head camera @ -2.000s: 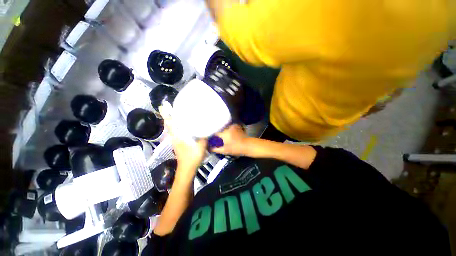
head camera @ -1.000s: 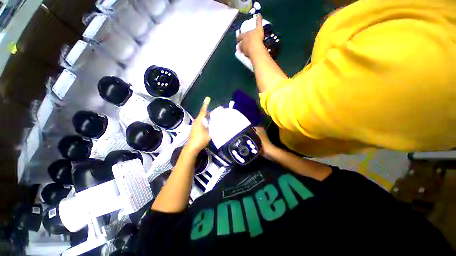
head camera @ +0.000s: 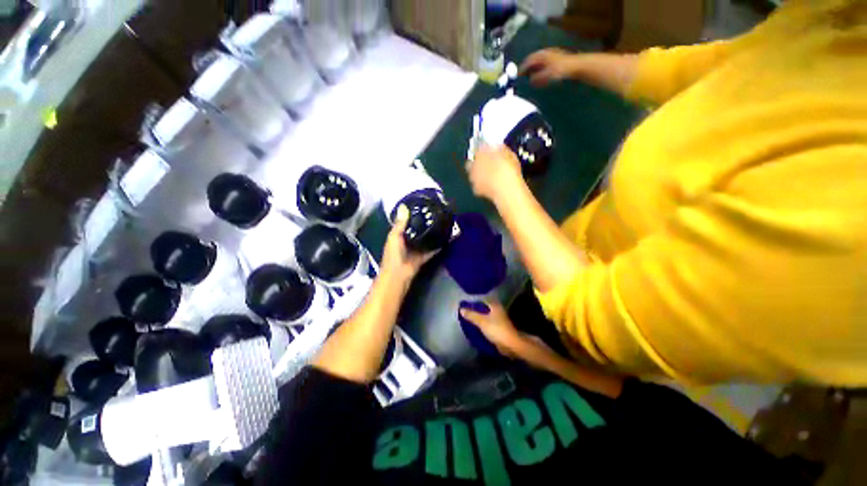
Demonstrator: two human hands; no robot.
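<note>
My left hand [head camera: 399, 249] grips a dome camera [head camera: 428, 220] with a white housing, its glossy black ball turned up towards me, near the edge of the green mat. My right hand [head camera: 485, 323], lower and to the right, holds a small dark purple cloth [head camera: 473, 332], partly hidden by the fingers. A larger crumpled purple cloth [head camera: 475, 254] lies between my hands, just right of the camera.
Rows of dome cameras [head camera: 278, 291] stand on the left. A white camera with bracket [head camera: 171, 418] lies across them. Clear plastic trays [head camera: 219, 81] line the far edge. At right, a coworker in yellow [head camera: 703, 218] holds another camera [head camera: 509, 128] on the green mat [head camera: 580, 119].
The camera in my left hand has moved up and away from my body, black ball now facing up. My right hand has left it. The coworker's second hand has come into view.
</note>
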